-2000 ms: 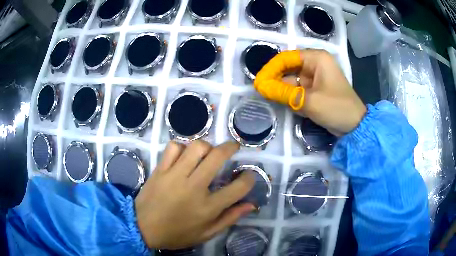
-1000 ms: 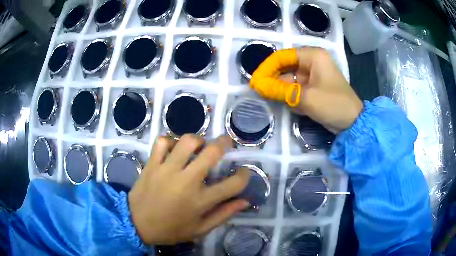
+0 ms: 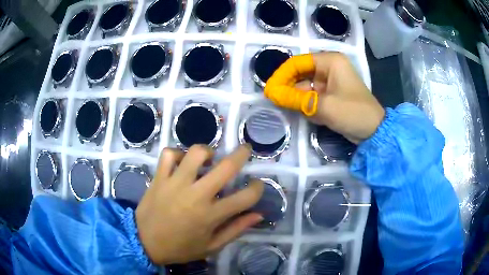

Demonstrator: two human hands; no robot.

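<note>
A round watch head sits in a pocket of the white blister tray. A hazy, finely lined round film covers the upper part of its black glass, leaving a black crescent below. My right hand, with orange finger cots on thumb and index finger, pinches at the film's top edge, just above the watch. The pinched edge is hidden by the fingers. My left hand is spread palm down over the tray, one fingertip at the watch's lower left rim. I see nothing held in it.
Other watch heads fill the surrounding pockets, black-faced farther away and greyer in the nearer rows. A thin white line crosses the right-hand watch. A white bottle and crinkled clear plastic lie right of the tray.
My left fingers have shifted slightly, with one fingertip now at the rim of the film-covered watch. My right hand keeps its pinch. The thin white line looks shorter than two seconds ago.
</note>
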